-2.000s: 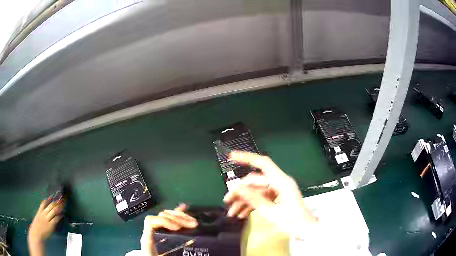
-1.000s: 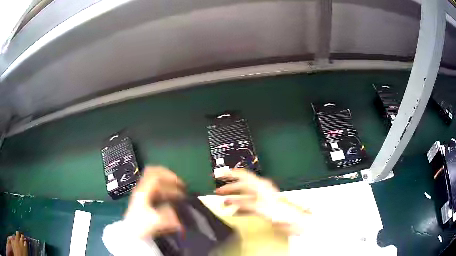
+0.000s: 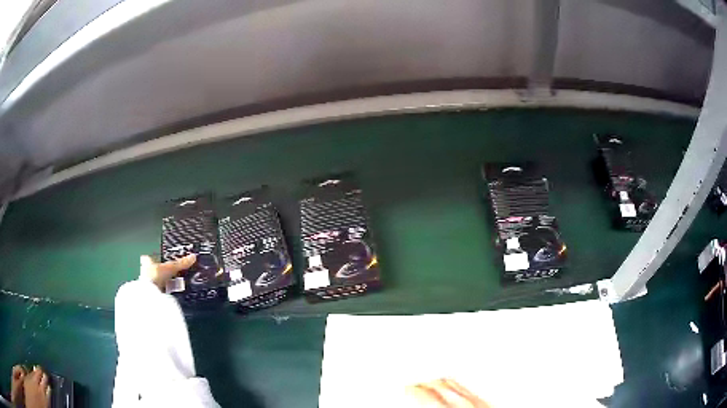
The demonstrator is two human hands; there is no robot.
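Note:
My left hand [image 3: 166,272] reaches over the green belt, its fingers on the lower left part of a black retail box [image 3: 191,239] lying back up. A second box [image 3: 257,251] lies close beside it, and a third [image 3: 339,239] just to the right. Each has rows of fine white text and a white barcode label. My right hand [image 3: 448,394] is blurred and cut off by the bottom edge, over a white sheet [image 3: 470,347]; its grip cannot be told.
More black boxes lie further right on the belt [image 3: 430,159], one near the grey upright post [image 3: 685,191]. Dark boxes or blanks with white ends [image 3: 713,295] are at the right edge. Another person's hands [image 3: 32,386] hold a dark item at bottom left. A grey metal frame runs above.
The black box between my hands and the yellow sheet no longer show there. My left hand has moved left onto the belt. Three boxes now stand close together at left, where two were spaced apart.

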